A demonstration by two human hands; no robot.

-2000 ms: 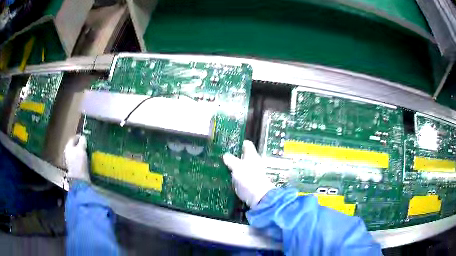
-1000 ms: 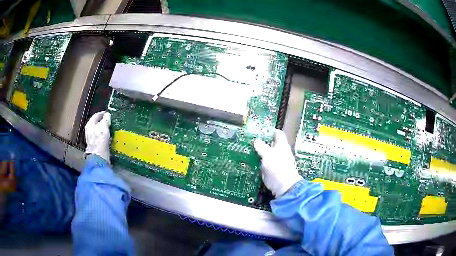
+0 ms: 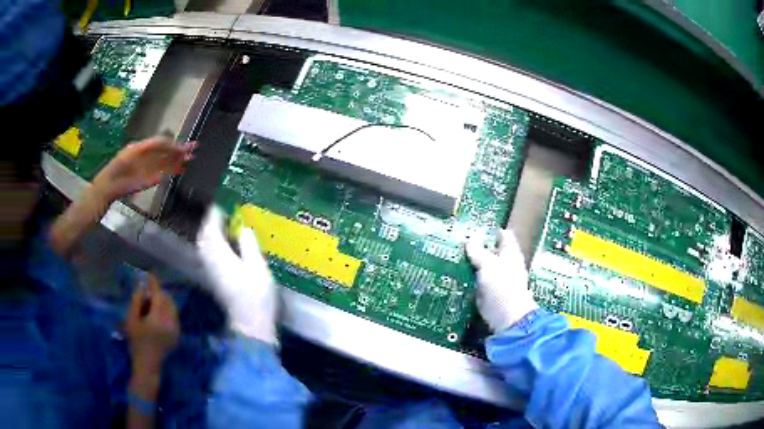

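Note:
A green printed circuit board lies on the conveyor in front of me. A long silver heat sink sits across its rear part, with a thin black sensor lead over it. A stepped yellow insulating sheet lies near the board's front left. My white-gloved right hand holds the board's right edge, thumb on top. My white-gloved left hand is blurred at the front left corner, fingers apart; whether it touches the board is unclear.
Another person's bare hand reaches over the conveyor at left; their other hand is lower. More boards with yellow sheets lie at right and far left. Metal rails run before and behind; a green surface lies behind.
The board and both my hands appear further right in view. My left hand has opened and shifted towards the board's front corner. Another person's arms and blue-clad body have come in at left.

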